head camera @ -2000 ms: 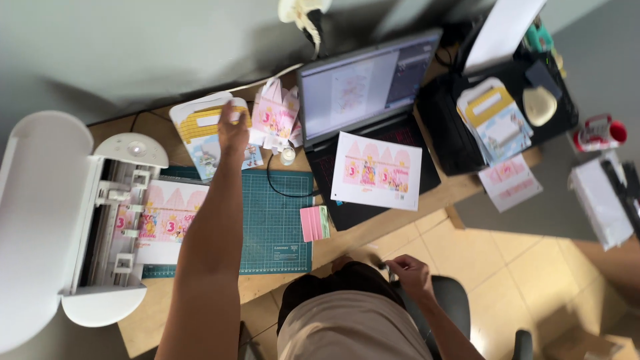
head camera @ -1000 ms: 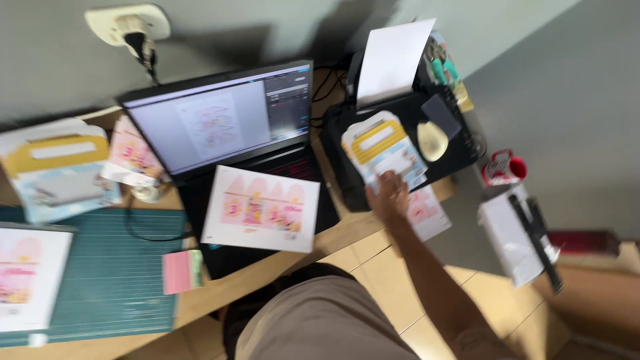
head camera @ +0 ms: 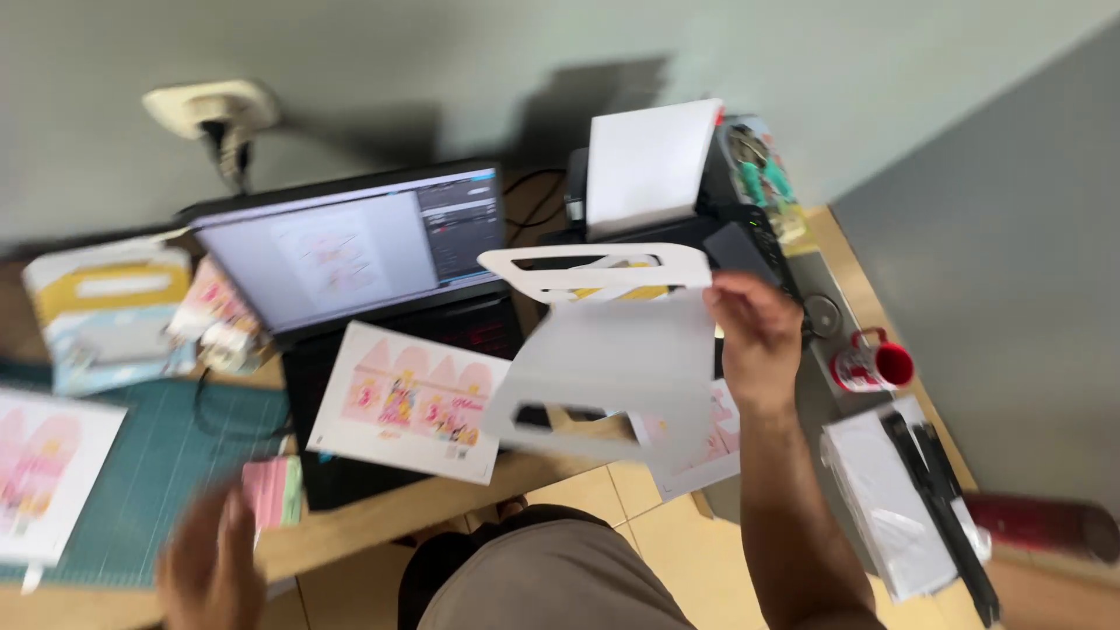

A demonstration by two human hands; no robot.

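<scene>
My right hand (head camera: 757,337) pinches the right edge of a white die-cut card piece (head camera: 612,350) with handle slots, raised in front of the black printer (head camera: 761,254). Parts of yellow pieces show through its upper slot. My left hand (head camera: 210,556), blurred, is low at the left, near a pink and green pad (head camera: 271,492) at the desk edge; nothing is seen in it. A printed pink sheet (head camera: 411,402) lies across the laptop's keyboard, below the lit screen (head camera: 350,249). Another printed sheet (head camera: 691,442) is partly hidden behind the held card.
A green cutting mat (head camera: 175,464) with a printed sheet (head camera: 52,472) lies at the left, below yellow and blue cut pieces (head camera: 109,311). White paper (head camera: 652,166) stands in the printer. A red mug (head camera: 871,360) and a wrapped white stack (head camera: 892,499) are at the right.
My right hand was on the cut pieces on the printer and now holds a white card piece up. My left hand has come into view at lower left. The view had swung right.
</scene>
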